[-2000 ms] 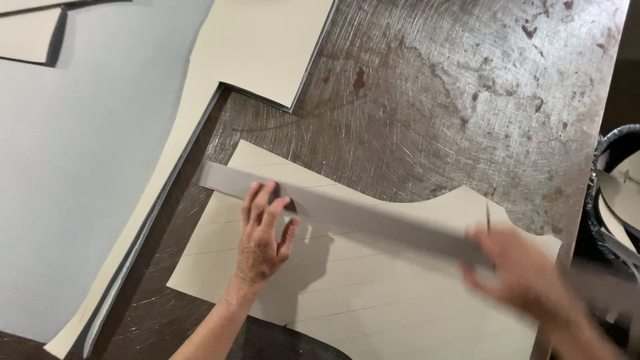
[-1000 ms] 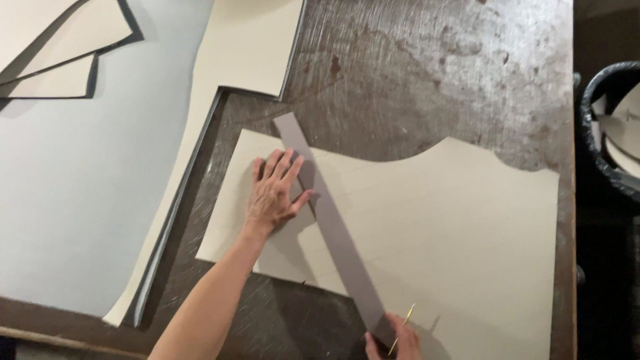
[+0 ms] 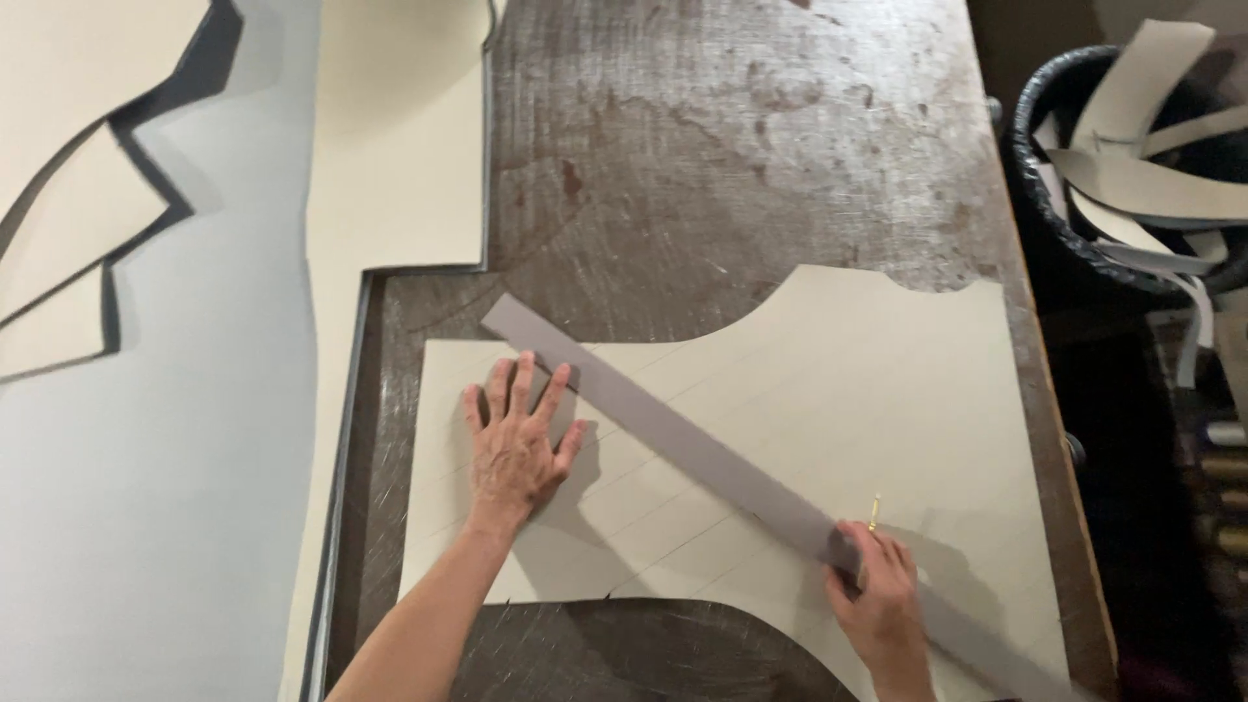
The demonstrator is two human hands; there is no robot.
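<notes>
A cream garment-pattern-shaped panel lies on the worn dark table, ruled with faint parallel slanting lines. Across it runs a long grey straightedge, slanting from upper left to lower right. My left hand rests spread on the panel's left part, fingertips at the straightedge's near edge. Lower right, my right hand grips the straightedge between thumb and fingers. A thin yellow pen-like tool sticks up from behind the right fingers; its lower part is hidden.
Left of the panel lie a pale blue-grey sheet and a long stack of cream pieces. More dark-edged cut pieces are at the far left. Past the table's right edge stands a black-lined bin holding cream offcuts.
The straightedge has turned on the panel between frames, from shallow to steep and now to a middling slant. My left hand stays near its upper end. The view has shifted.
</notes>
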